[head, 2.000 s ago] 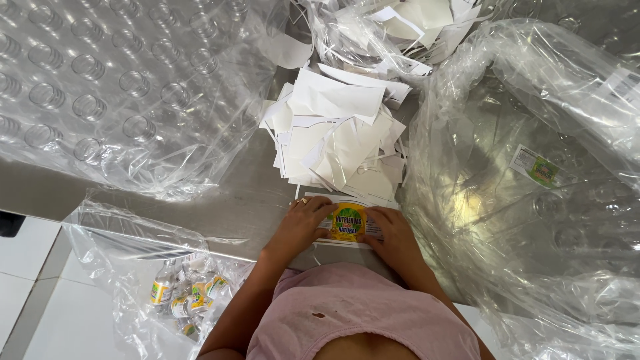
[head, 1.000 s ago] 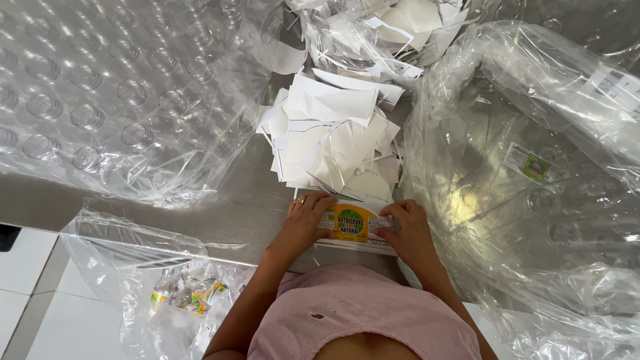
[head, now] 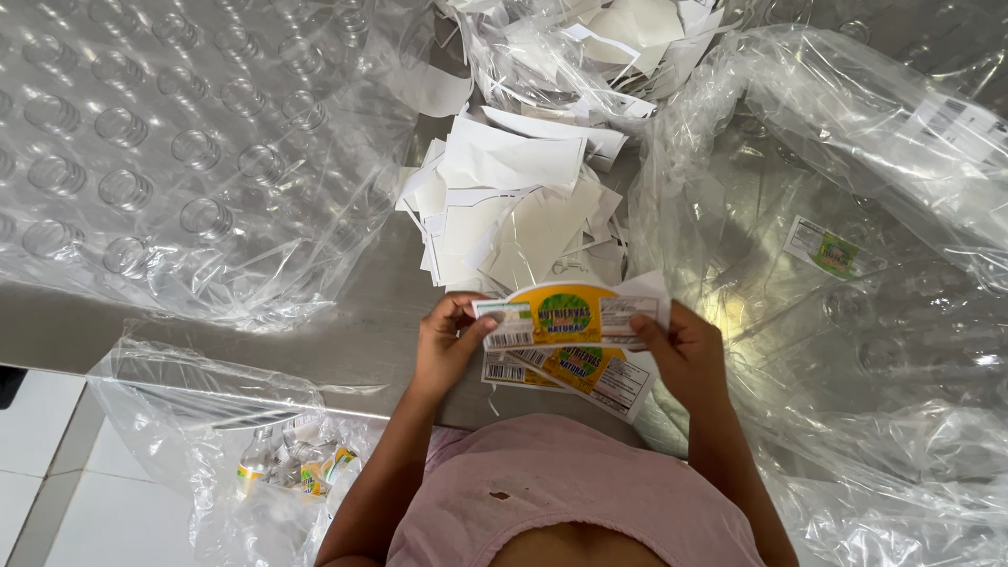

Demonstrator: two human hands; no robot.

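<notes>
Between my two hands a printed yellow, green and white label is held up by its ends. My left hand (head: 453, 342) pinches its left end, thumb in front. My right hand (head: 683, 350) grips the right end, where white paper stands up behind the printed label (head: 565, 316). Below it, more printed labels (head: 587, 378) lie overlapping at the front of the metal table, the upper one slanted. Just beyond my hands is a loose heap of white paper pieces (head: 512, 165), some curled.
Clear bottles (head: 197, 150) under plastic film cover the left of the metal table (head: 358, 315). A clear plastic bag (head: 850, 331) with a label on it spreads at right. Bagged paper scraps (head: 622, 39) lie behind. A lower bag holds labelled bottles (head: 252, 465).
My hands have lifted a label off the stack near the table's front edge. The labels beneath it now show, one turned at a slant.
</notes>
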